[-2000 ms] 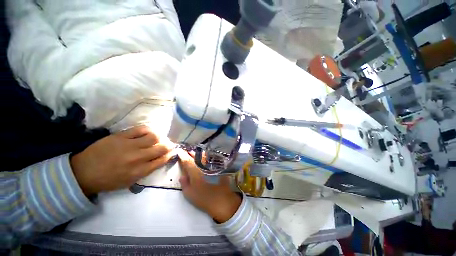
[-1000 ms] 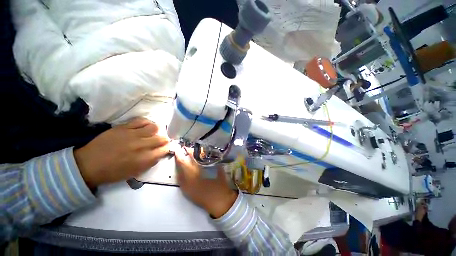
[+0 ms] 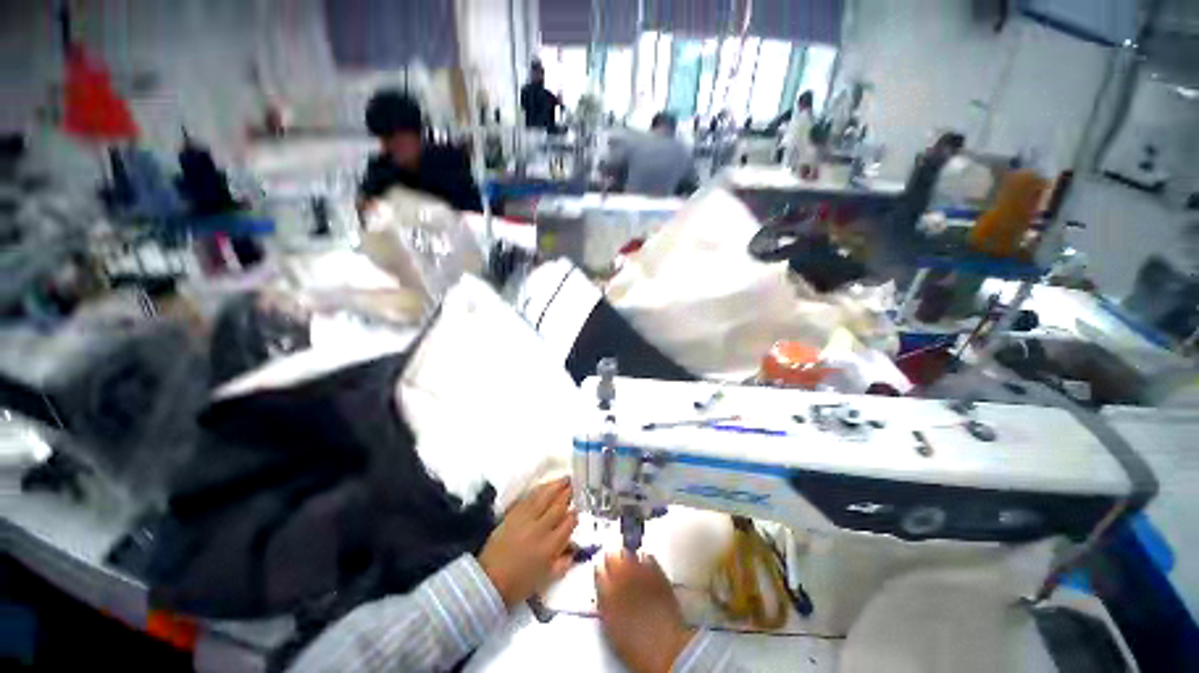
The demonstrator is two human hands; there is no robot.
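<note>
The puffy white quilted lining (image 3: 487, 381) lies left of the sewing machine head, with black shell fabric (image 3: 316, 500) heaped to its left. The white sewing machine (image 3: 697, 454) has a blue stripe and a dark control panel. My left hand (image 3: 530, 542) lies flat on the edge of the white lining, left of the needle area. My right hand (image 3: 635, 602) is just in front of the presser foot (image 3: 631, 526), fingertips near it. The fingertips are small and partly hidden, so any grip is unclear. Yellow-handled scissors (image 3: 750, 579) lie right of the right hand.
A round orange item (image 3: 793, 364) sits behind the machine head. Off-white flat pieces (image 3: 947, 611) lie at the right. Clear plastic (image 3: 423, 243) and more white fabric (image 3: 723, 283) are behind. A person in dark clothing (image 3: 441, 171) sits beyond, with other people further back.
The camera view has tilted up and levelled, now showing the workshop and black fabric at the left. Both hands remain by the needle area.
</note>
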